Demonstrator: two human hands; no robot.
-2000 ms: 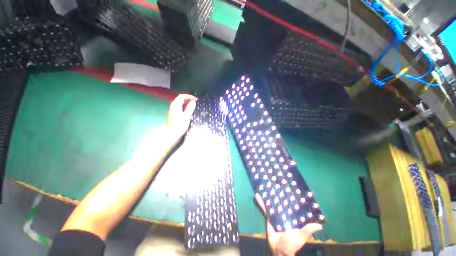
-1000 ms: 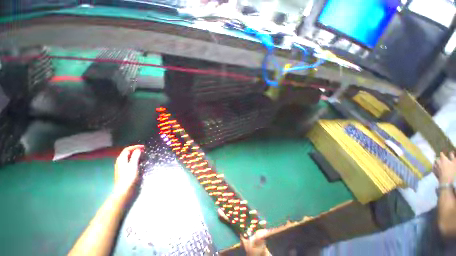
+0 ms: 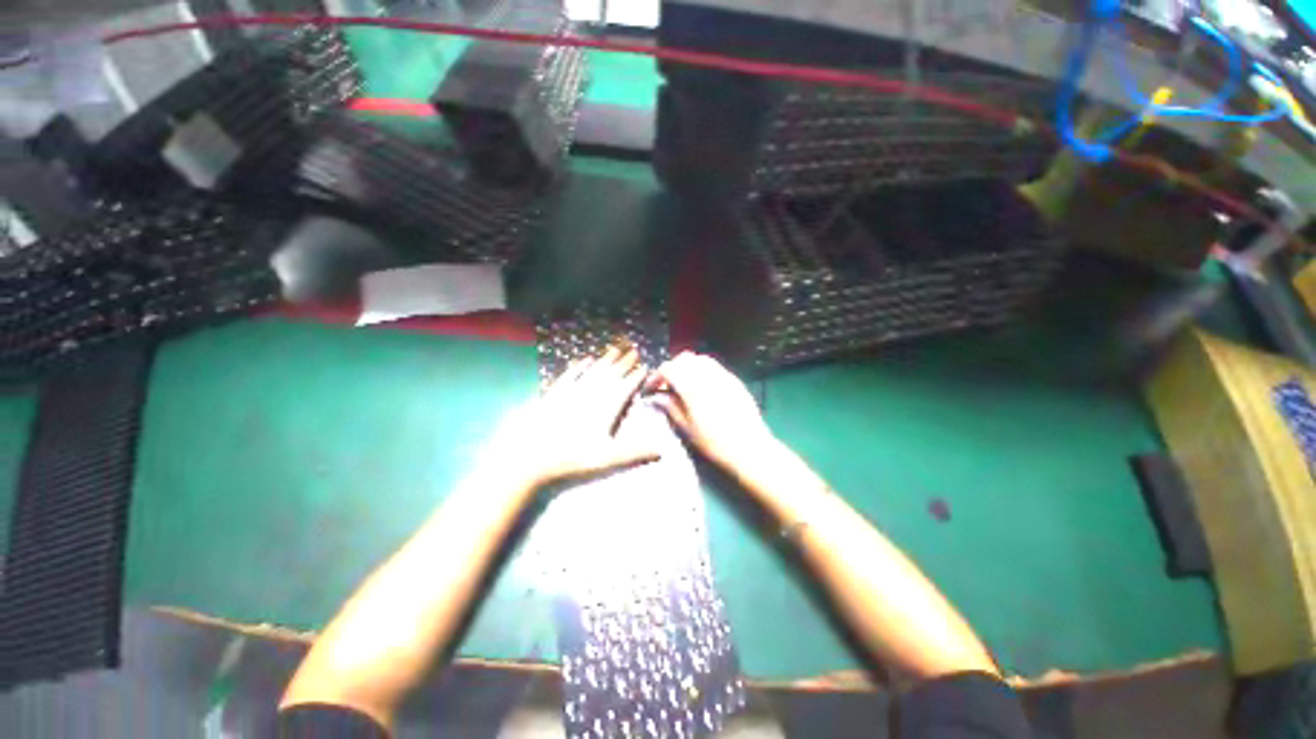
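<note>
A long dark LED circuit board [image 3: 650,657] with rows of pale dots lies lengthwise in front of me on the green mat, its middle washed out by glare. My left hand [image 3: 585,419] lies on the board with its fingers spread towards the upper part. My right hand [image 3: 704,404] is at the board's right edge with its fingers bent together. What my right fingertips pinch is too small and bright to tell. No glowing board shows.
Stacked PCBs [image 3: 895,274] stand at the back, with more at the back left. A white paper slip [image 3: 433,293] lies near a red line. A black ridged strip [image 3: 72,505] is at left, a yellow holder [image 3: 1234,491] at right. Blue cable [image 3: 1075,101] hangs above.
The lit board, which glowed white and then red, is gone from my right hand. My right hand has come in to the board's edge, and my left hand now lies over the board.
</note>
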